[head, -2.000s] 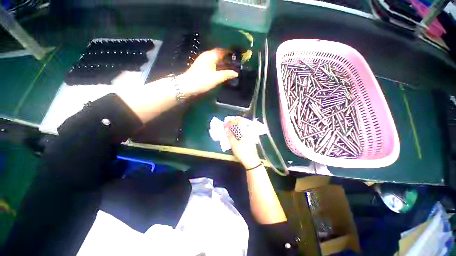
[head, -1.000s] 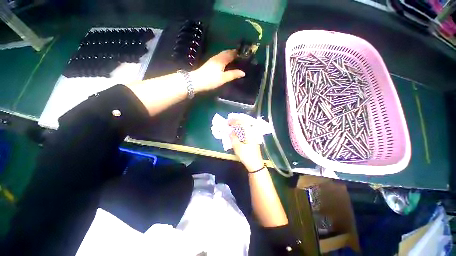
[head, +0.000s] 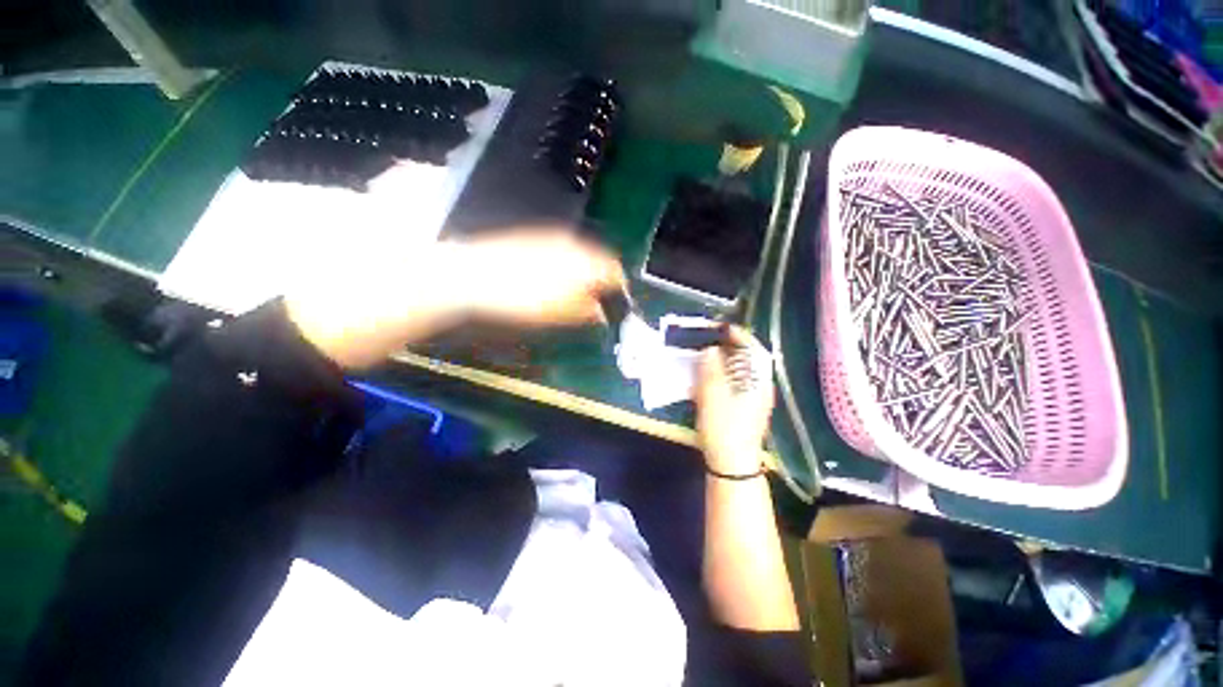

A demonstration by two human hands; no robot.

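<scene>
My left hand (head: 570,279), blurred, holds a small black plastic part (head: 614,309) above the crumpled white cloth (head: 657,371). My right hand (head: 734,403) is closed round several silvery shafts, their ends showing, and the cloth lies against its fingers. A dark piece with a bright outline (head: 692,330) is at its fingertips; I cannot tell exactly what it is. The dark fixture base (head: 704,242) with a pale front edge lies just beyond both hands, with no hand on it. The pink basket (head: 1093,389) of loose shafts stands to the right.
Black parts (head: 362,121) lie in rows on the white board (head: 255,242) at left. Parts with shiny tips (head: 574,132) stand on the black tray (head: 516,195). A pale hose (head: 791,336) runs between fixture and basket. An open cardboard box (head: 885,604) is below the bench edge.
My left hand has come back from the fixture to beside the cloth, with a black part in it. My right hand has turned and its fingertips have risen. The view has shifted, moving the bench rightward.
</scene>
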